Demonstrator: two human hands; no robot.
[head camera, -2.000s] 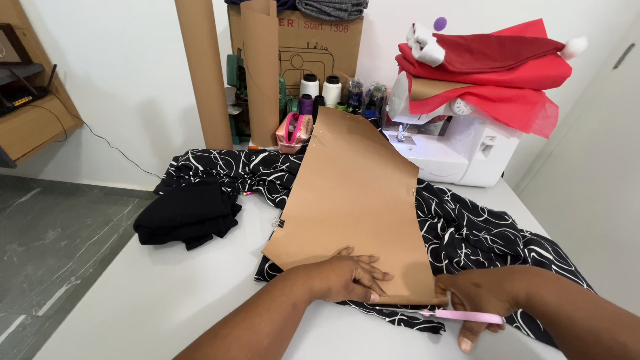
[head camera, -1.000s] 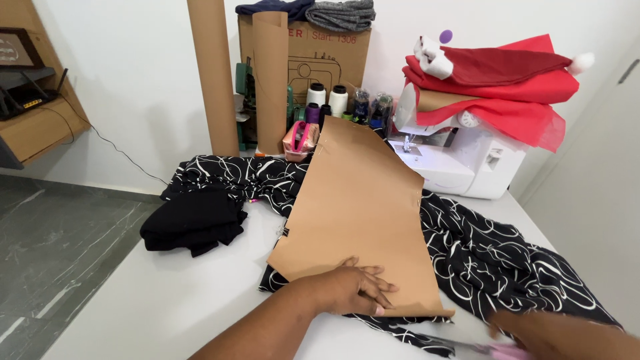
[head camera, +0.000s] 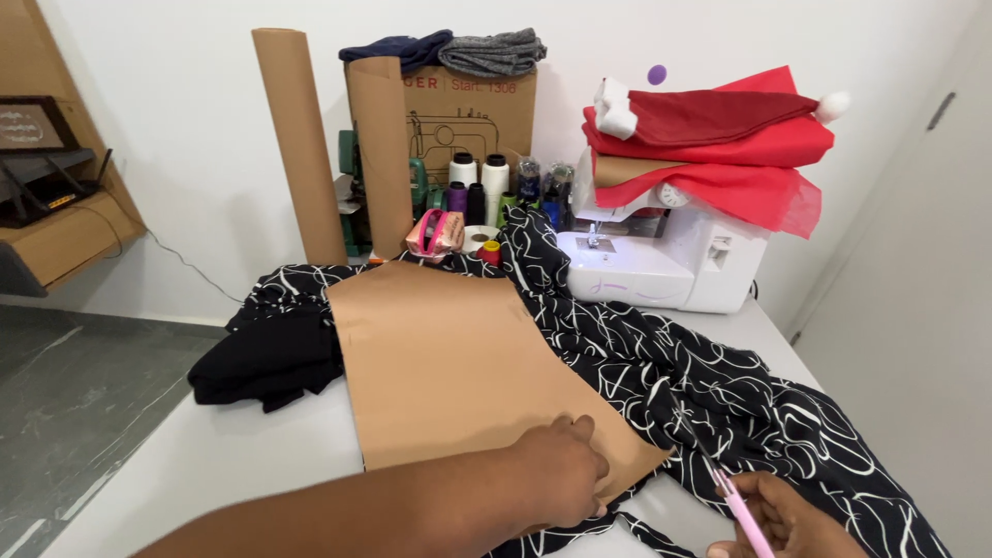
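A brown paper pattern piece (head camera: 449, 364) lies over black fabric with white squiggly lines (head camera: 635, 356) on the white table. My left hand (head camera: 562, 469) rests on the paper near its lower right corner, fingers curled against it; whether it pinches the paper or cloth is hidden. At the lower right, my right hand (head camera: 783, 519) holds scissors with pink handles (head camera: 740, 508), their blades pointing up and left over the patterned fabric. A narrow strip of that fabric lies below the paper's corner, between the two hands.
A folded black cloth (head camera: 267, 360) sits left of the paper. Behind stand a white sewing machine (head camera: 651, 263) bearing red fabric (head camera: 713, 147), thread spools (head camera: 494, 186), a pink pouch (head camera: 436, 232), brown paper rolls (head camera: 298, 147) and a cardboard box (head camera: 473, 101). The table's edge (head camera: 783, 333) shows at right.
The paper has turned, its lower corner now pointing right. My left hand has moved right with that corner. My right hand and the scissors have come away from the paper's lower edge, blades now pointing up.
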